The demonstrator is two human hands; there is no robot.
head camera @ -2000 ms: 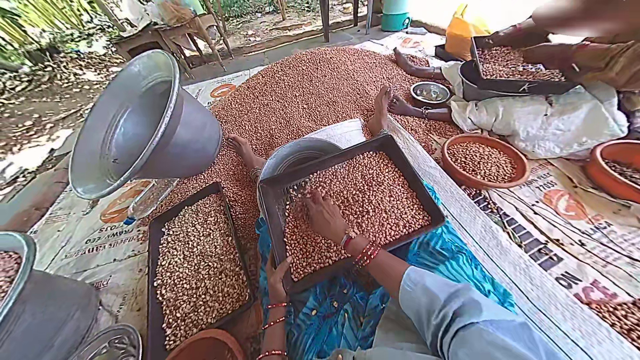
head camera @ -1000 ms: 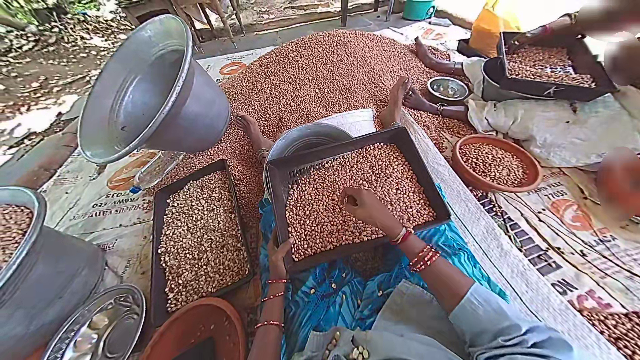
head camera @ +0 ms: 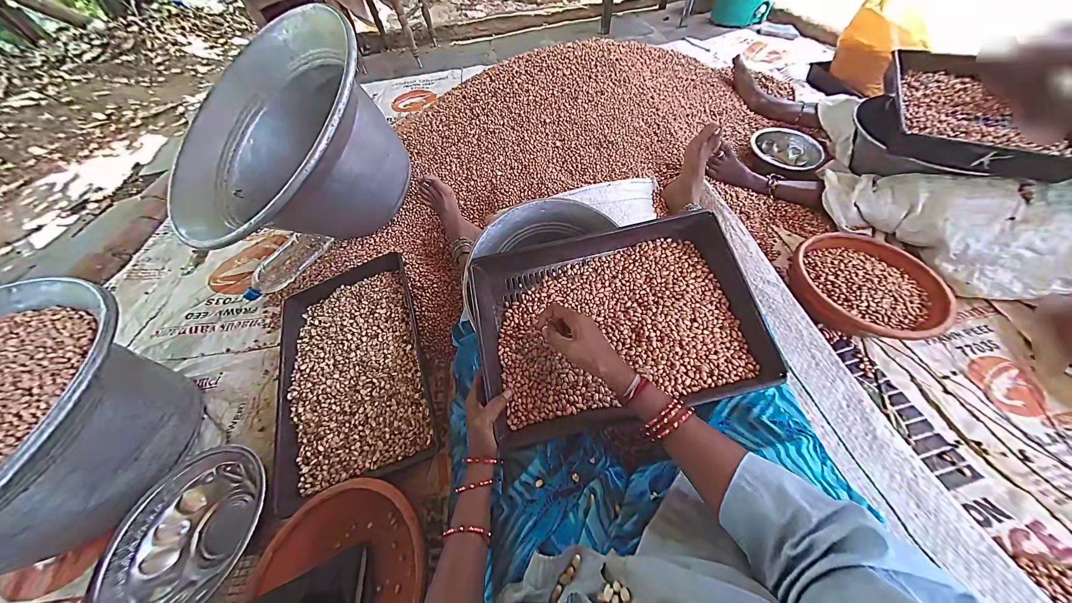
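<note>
A black plastic tray (head camera: 708, 251) full of reddish-brown nuts or seeds rests tilted over my lap, against the rim of a metal pot (head camera: 544, 219). My left hand (head camera: 486, 414) grips its lower left edge, thumb over the rim. Just above the nuts (head camera: 636, 318), left of the tray's middle, is my right hand (head camera: 582, 339), its fingertips pinched together; whether something small is between them cannot be told. Left of my lap lies a second black tray (head camera: 285, 419) holding paler pieces. A big heap of the same brown nuts (head camera: 578, 126) spreads beyond my feet.
At left stand a tilted metal pot (head camera: 360, 159), a nut-filled pot (head camera: 126, 435), a clear bottle (head camera: 289, 261), a steel plate (head camera: 251, 494) and a clay bowl (head camera: 394, 519). At right are a clay bowl of nuts (head camera: 942, 314), a steel bowl (head camera: 787, 149) and another person's tray (head camera: 963, 142).
My right hand, lying on the nuts with fingers spread two seconds ago, is now raised slightly with its fingertips together. My left hand has stayed at the tray's edge.
</note>
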